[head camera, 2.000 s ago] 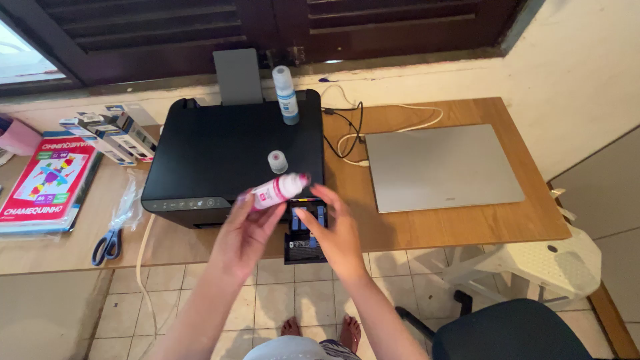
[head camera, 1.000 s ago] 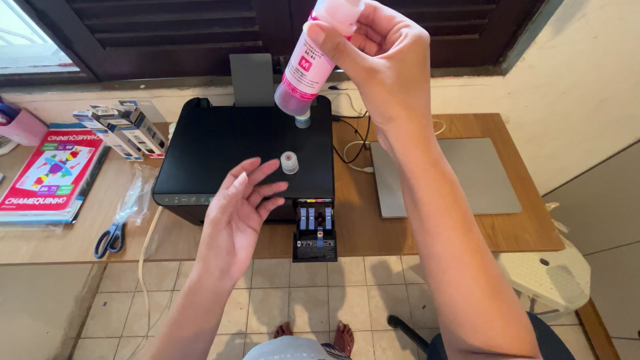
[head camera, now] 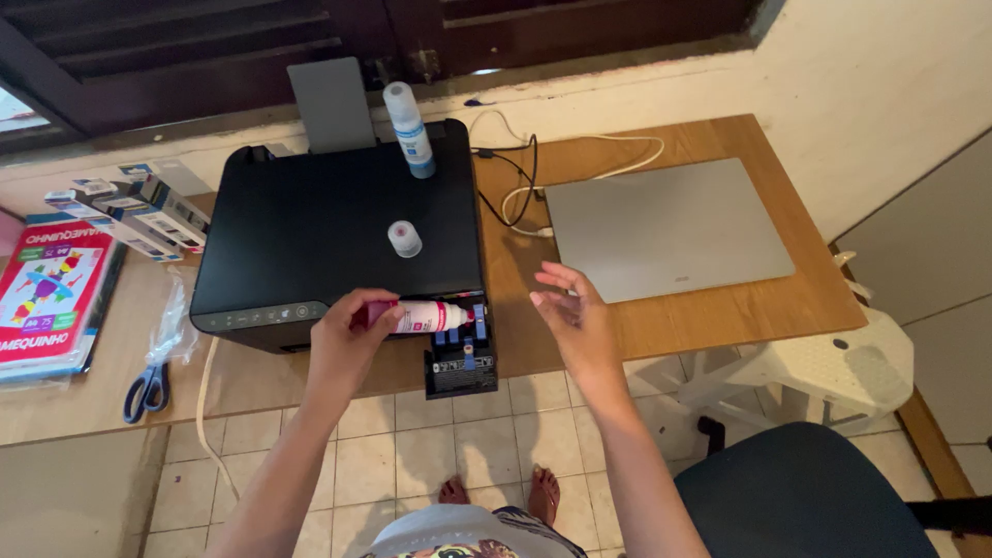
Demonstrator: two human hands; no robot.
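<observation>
My left hand (head camera: 350, 332) is closed around the base of a magenta ink bottle (head camera: 430, 317), which lies nearly level with its nozzle pointing right, over the opened ink tank compartment (head camera: 469, 333) of a black printer (head camera: 349, 217). Blue tank caps show in the compartment, and its front cover hangs down. Whether the nozzle touches a tank cannot be told. To the right, my right hand (head camera: 572, 314) is empty, fingers apart, near a closed laptop's lower left corner. On the printer lid stand a clear bottle cap (head camera: 404, 239) and a cyan ink bottle (head camera: 410, 132).
A grey laptop (head camera: 670, 229) lies on the wooden desk (head camera: 806, 287), with cables (head camera: 535, 186) between it and the printer. Ink boxes (head camera: 128, 209), a paper pack (head camera: 50, 294), a plastic wrapper (head camera: 173, 322) and scissors (head camera: 146, 387) are at left. A chair (head camera: 798, 496) and stool (head camera: 837, 364) stand at right.
The magenta bottle, raised in my right hand one second ago, is now low at the tank compartment in my left hand. My right hand has let go and come down to the right of the printer.
</observation>
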